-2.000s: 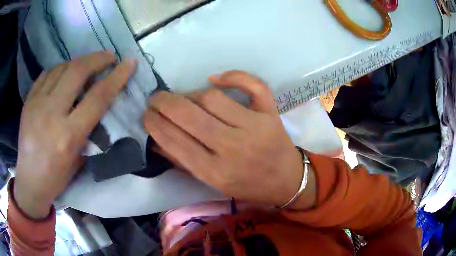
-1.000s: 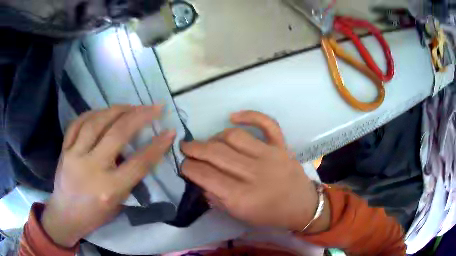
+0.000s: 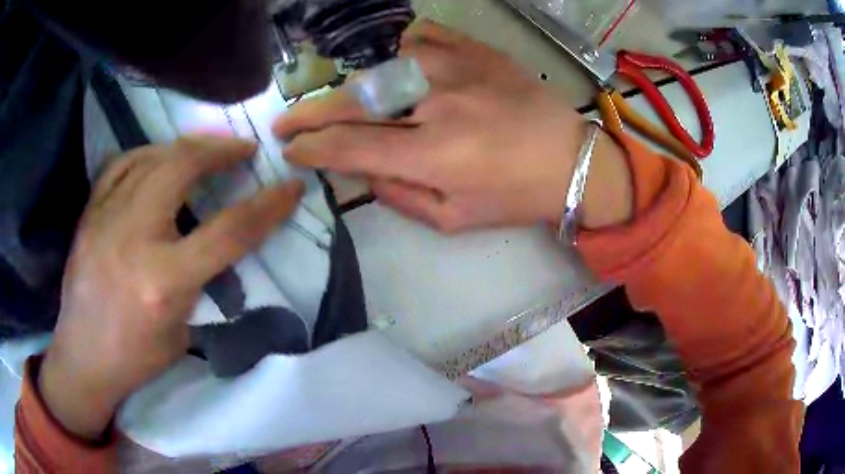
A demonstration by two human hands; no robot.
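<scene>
Pale grey-white cloth (image 3: 306,389) with dark bands runs from the lit needle area at upper left down over the table's front edge. A dark strip (image 3: 341,282) hangs along its right side. My left hand (image 3: 153,268) lies on the cloth with thumb and forefinger spread apart, pressing it. My right hand (image 3: 463,130) reaches across beside the machine head, its fingertips on the cloth near the bright spot. A translucent whitish block (image 3: 394,86) is in front of the right hand. The needle tip is hidden. Neither hand shows a clear grip.
The dark machine head (image 3: 176,42) fills the upper left. Scissors with a red loop (image 3: 672,102) and a partly covered orange loop lie at upper right. A printed ruler (image 3: 500,335) edges the table. Dark cloth is bunched at left; grey-lilac cloth (image 3: 797,231) hangs at right.
My right hand has moved up and left from the cloth's right edge to beside the needle area. My left hand has shifted slightly up and left. The dark strip is now uncovered.
</scene>
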